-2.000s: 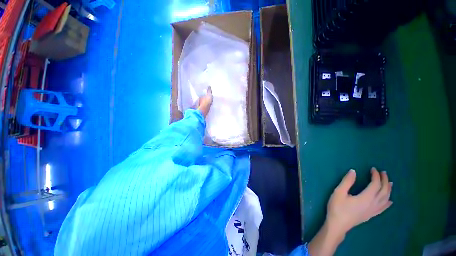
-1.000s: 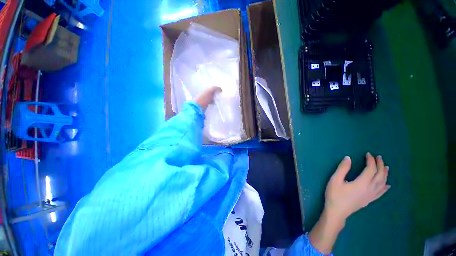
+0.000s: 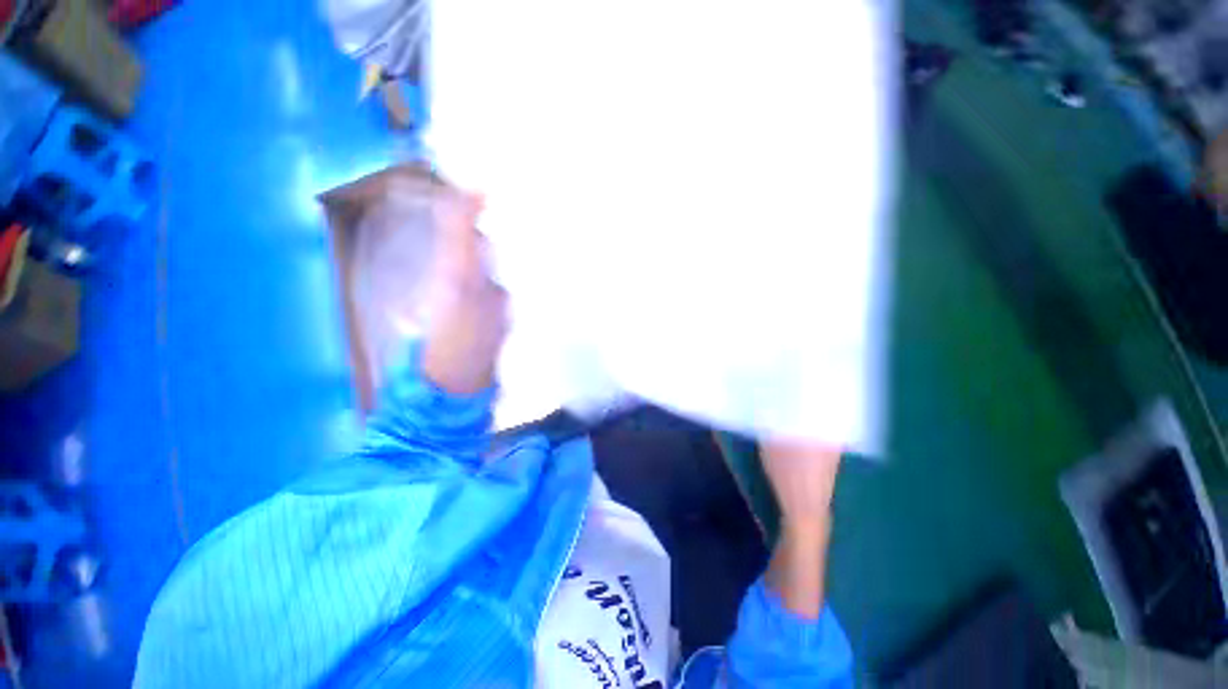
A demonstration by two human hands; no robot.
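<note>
A large white protective sheet (image 3: 673, 202), overexposed and smooth-looking, is raised in front of me and covers the upper middle of the view. My left hand (image 3: 465, 316) is blurred and grips the sheet's left edge, in front of the carton. My right hand (image 3: 800, 471) is at the sheet's lower right. Its wrist shows below the bottom edge, but its fingers are hidden behind the sheet, so their grip cannot be seen.
The brown carton (image 3: 345, 276) stands behind my left hand, with translucent material showing. The green bench (image 3: 970, 364) runs along the right. A dark panel (image 3: 1165, 545) lies on a pale sheet there. Blue stools (image 3: 81, 168) stand on the blue floor at the left.
My left hand has come out of the carton with the white sheet, now raised across the view. My right hand has moved left to the sheet. The view has shifted, and the black frame stack is no longer visible.
</note>
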